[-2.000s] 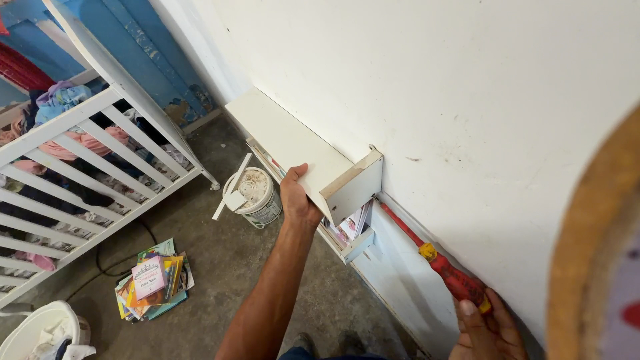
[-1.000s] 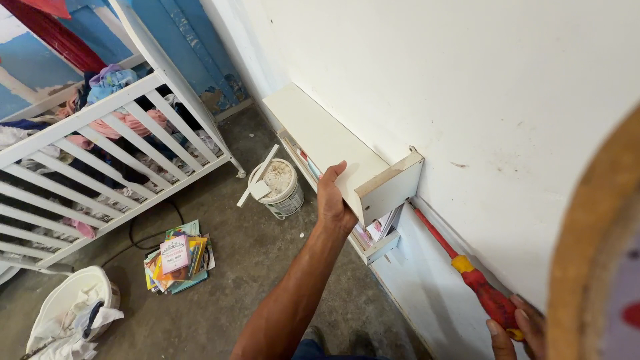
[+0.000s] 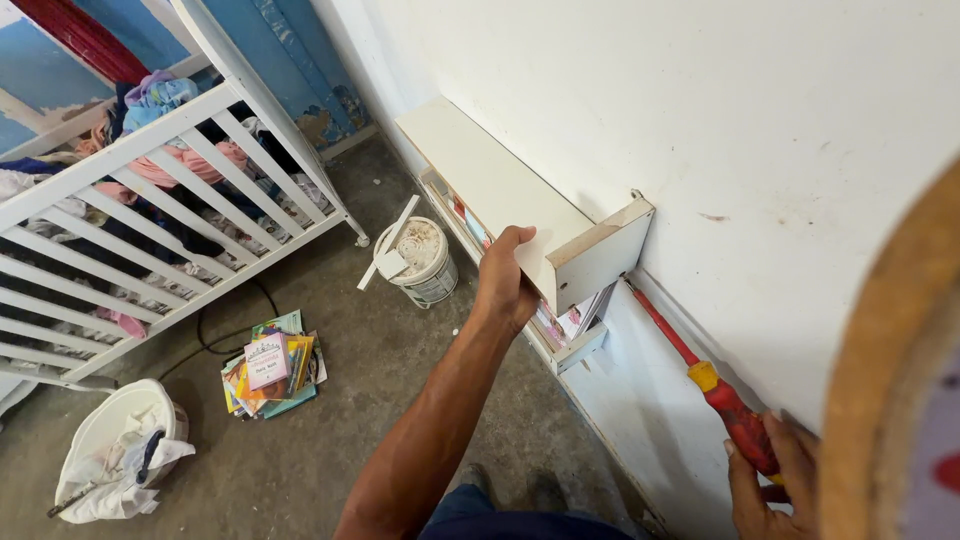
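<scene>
A white wooden shelf unit (image 3: 487,165) stands against the white wall, with books (image 3: 574,319) under its top board. My left hand (image 3: 510,281) grips the front edge of that board, thumb on top. In my right hand (image 3: 776,472) is a screwdriver (image 3: 739,420) with a red and yellow handle and a red insulated shaft. Its tip is at the lower rear of the shelf's end panel (image 3: 604,259), close to the wall; whether it sits in a screw cannot be told.
A white slatted crib (image 3: 161,315) full of clothes stands at left. On the floor are a bucket (image 3: 431,281) with white strips across it, a pile of books (image 3: 270,367) and a white tub (image 3: 71,457) of cloths. A blurred wooden-rimmed object (image 3: 862,360) fills the right edge.
The view has shifted, bringing more of the crib and tub into sight. My left hand stays on the shelf board, and my right hand still holds the screwdriver near the end panel.
</scene>
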